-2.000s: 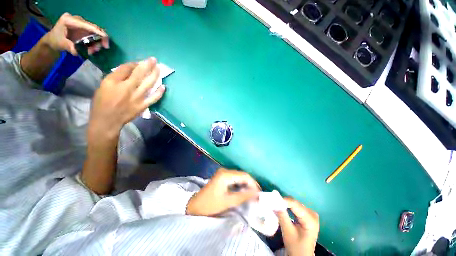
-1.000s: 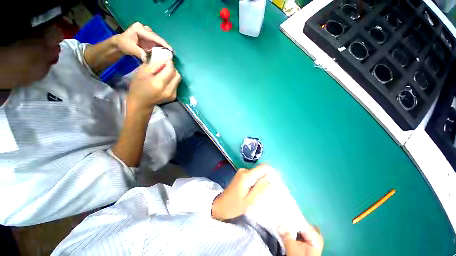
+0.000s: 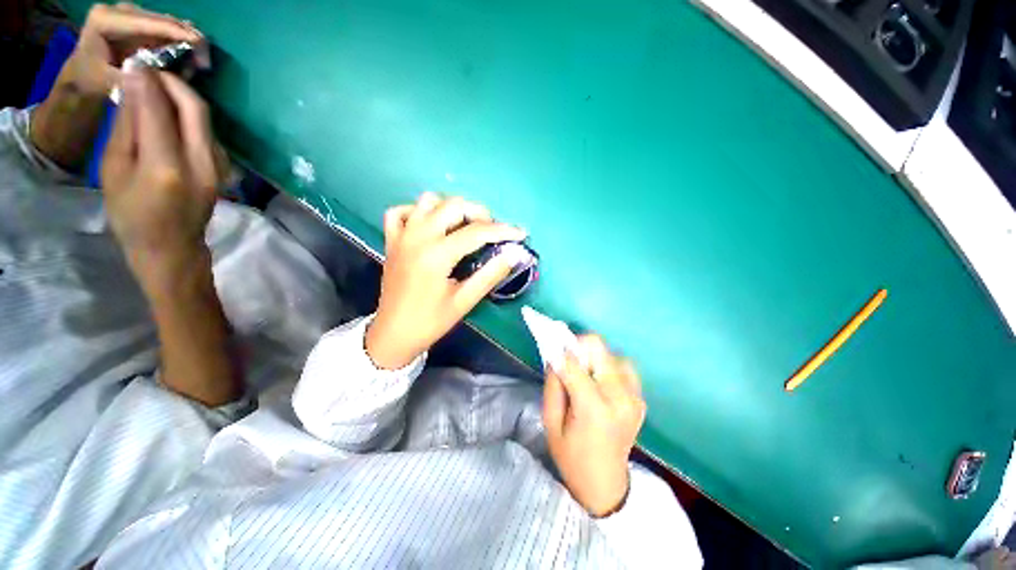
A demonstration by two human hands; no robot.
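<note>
My left hand (image 3: 437, 267) holds a round dark watch unit (image 3: 515, 275) with a shiny rim between thumb and fingers, over the green mat near its front edge. The fingers cover part of the unit. My right hand (image 3: 595, 412) is just right of and nearer than the left, pinching a white cloth (image 3: 548, 337) whose pointed end sticks out toward the watch. The cloth and the watch are apart.
A yellow stick (image 3: 836, 340) lies on the green mat (image 3: 668, 167). A small reddish-dark part (image 3: 966, 474) lies at the right edge. A black foam tray (image 3: 863, 50) stands at the upper right. At the left, another person's hands (image 3: 162, 156) hold a small shiny part.
My left hand has moved off the cloth and taken hold of the watch that lay on the mat. The cloth is now only in my right hand. The view has shifted.
</note>
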